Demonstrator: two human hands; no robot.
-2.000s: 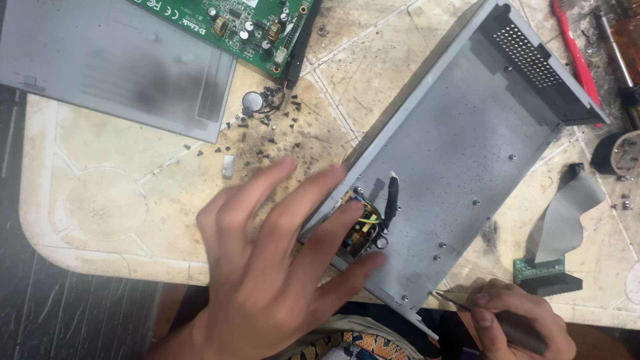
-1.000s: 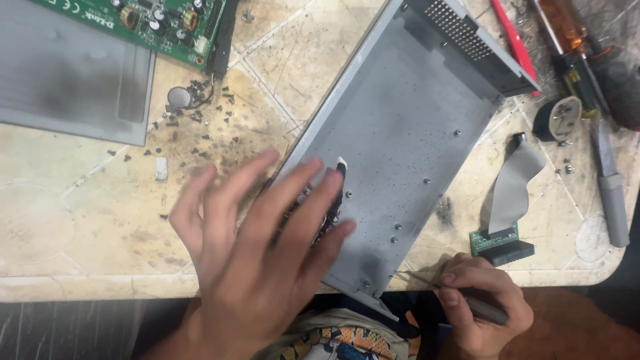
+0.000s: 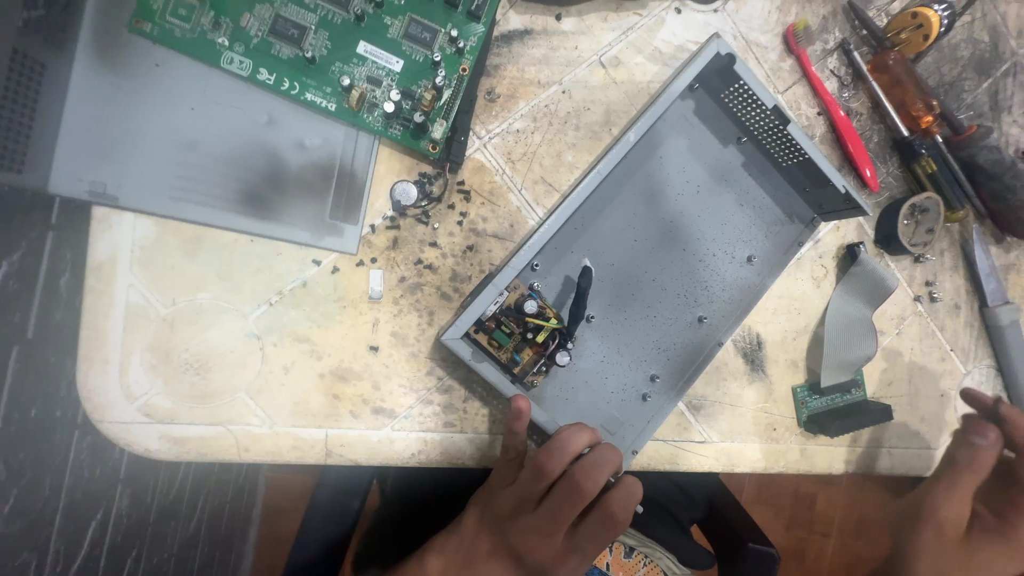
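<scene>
My left hand [image 3: 552, 488] is on the near end wall of a grey metal equipment case [image 3: 632, 264], thumb at its rim and fingers curled over the edge. A small power supply board [image 3: 520, 332] sits in the case's near left corner, with a black-sleeved cable [image 3: 582, 296] rising from it. Several standoffs stick up from the case floor. At the right edge my right hand [image 3: 972, 480] is partly cut off and blurred; whether it holds something cannot be made out. Left of it lies a grey ribbon cable [image 3: 852, 320] on a small green connector board [image 3: 832, 404].
A green circuit board [image 3: 320, 56] rests over a grey metal cover [image 3: 216, 152] at upper left. Loose screws [image 3: 460, 200] and a coin-shaped part [image 3: 404, 194] lie beside it. A red toothbrush [image 3: 836, 112], screwdrivers [image 3: 904, 88], a tape roll [image 3: 908, 224] and a knife [image 3: 992, 288] are at right.
My left hand has moved off the power supply board to the case's near end. My right hand, earlier at the case's near corner with a thin tool, has moved away to the right.
</scene>
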